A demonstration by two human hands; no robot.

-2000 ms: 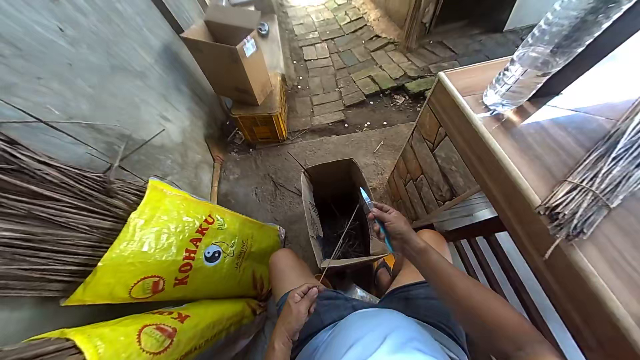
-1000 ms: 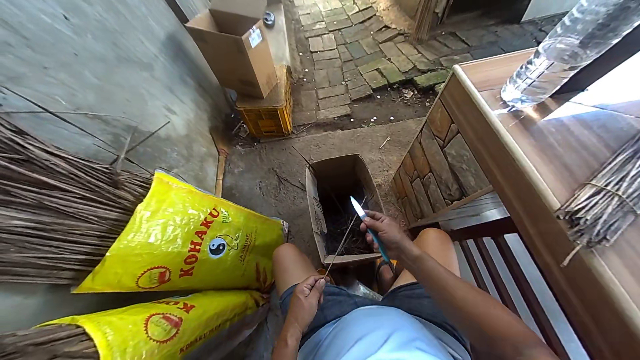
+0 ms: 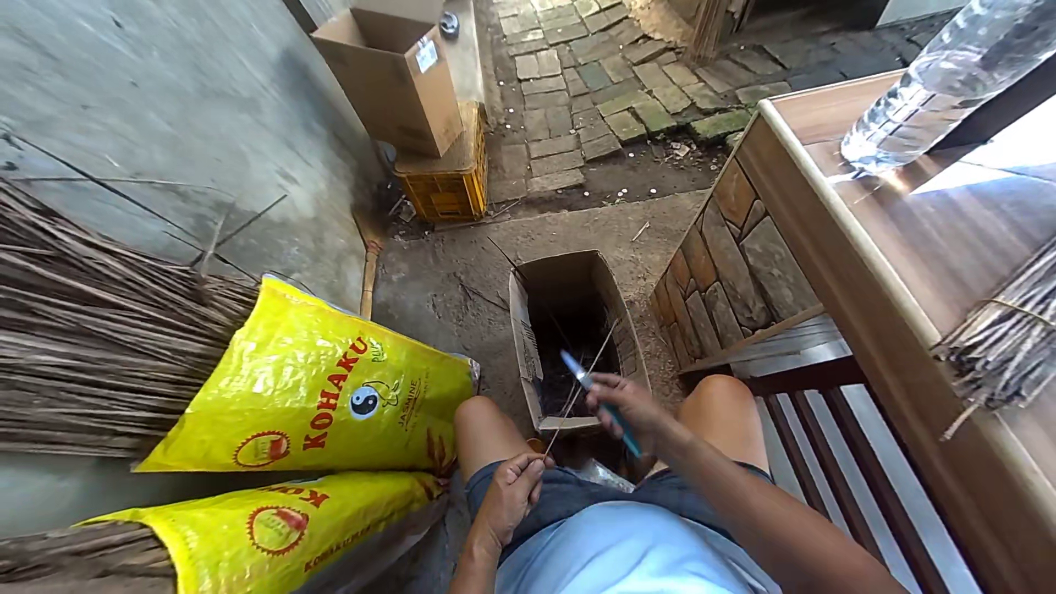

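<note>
My left hand [image 3: 513,493] pinches the lower end of a thin dry stick [image 3: 569,404] above my lap. The stick slants up and to the right, over the open cardboard box [image 3: 529,355] between my knees. My right hand [image 3: 627,408] grips a knife [image 3: 579,373] with a blue-green handle, its blade pointing up and left, close to the stick. Whether blade and stick touch, I cannot tell. Dark thin scraps lie inside the box.
Yellow sacks [image 3: 305,396] and many dry sticks [image 3: 107,330] stand on the left. At right, a wooden table [image 3: 874,280] holds a clear plastic bottle [image 3: 924,91] and a tied stick bundle [image 3: 1011,346]. Ahead, another cardboard box [image 3: 396,91] rests above a yellow crate [image 3: 445,191].
The knife in my right hand has come down toward my lap, and its blade now tilts more to the left. My left hand still holds the stick near my lap.
</note>
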